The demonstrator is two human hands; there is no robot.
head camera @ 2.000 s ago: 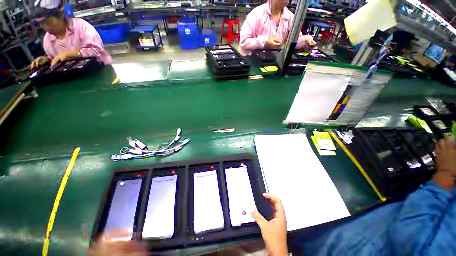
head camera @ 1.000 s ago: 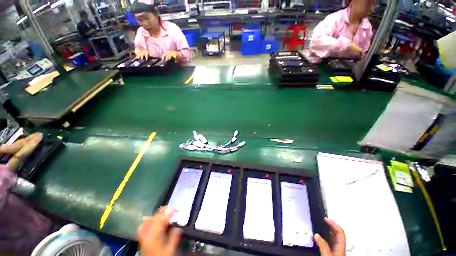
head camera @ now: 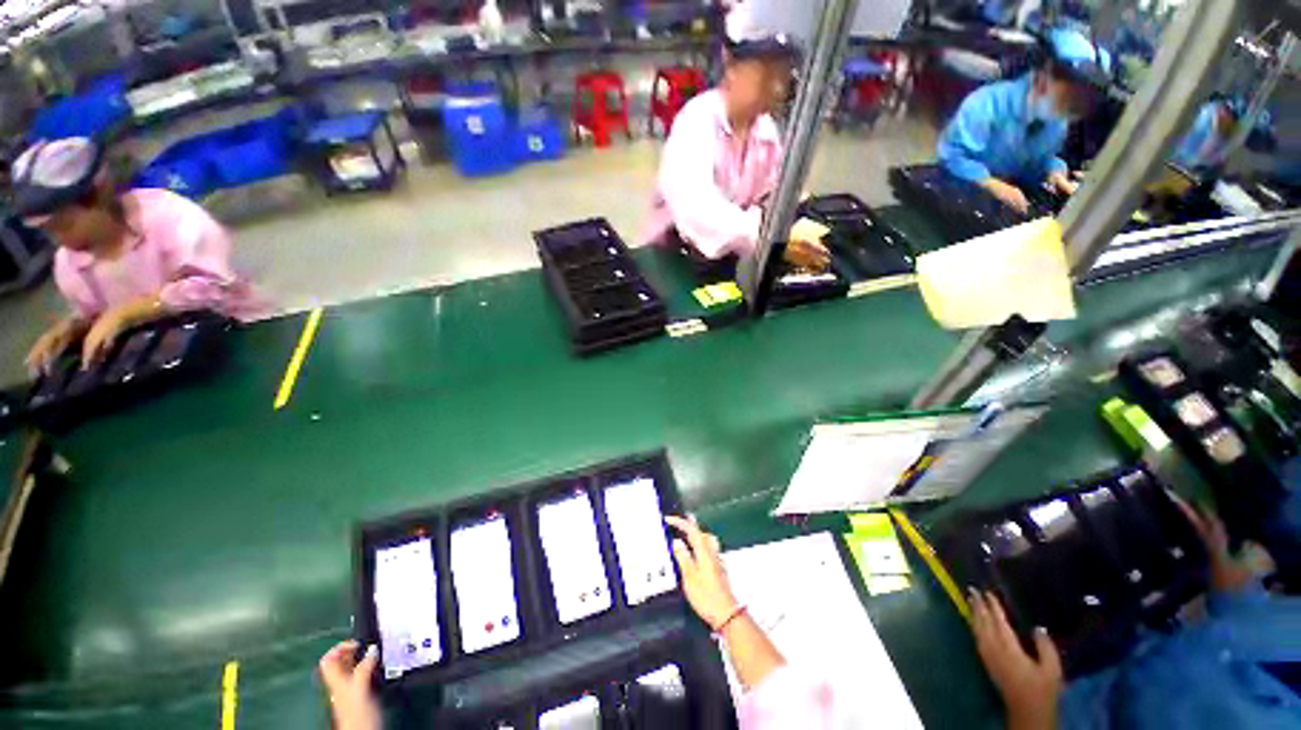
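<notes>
A black four-slot tray (head camera: 521,635) holds several smartphones side by side with lit white screens, such as the leftmost phone (head camera: 407,602). My left hand (head camera: 348,682) is at the tray's near left corner, with fingers on its edge. My right hand (head camera: 699,571) grips the tray's right edge. A second black tray (head camera: 471,699) lies just nearer to me, partly cut off by the lower picture edge, with phones in it. A white record sheet (head camera: 828,628) lies to the right, partly under my right forearm.
Green-yellow labels (head camera: 878,553) and a leaning document holder (head camera: 913,459) are right of the sheet. A neighbour in blue handles a black tray (head camera: 1092,563) at the right. Across the bench, people in pink work beside a black tray stack (head camera: 599,285). A metal post (head camera: 806,157) stands there.
My view has shifted. The phone tray is now farther up the bench, with both hands at its sides, and a second tray shows nearer to me. The white cables are no longer visible.
</notes>
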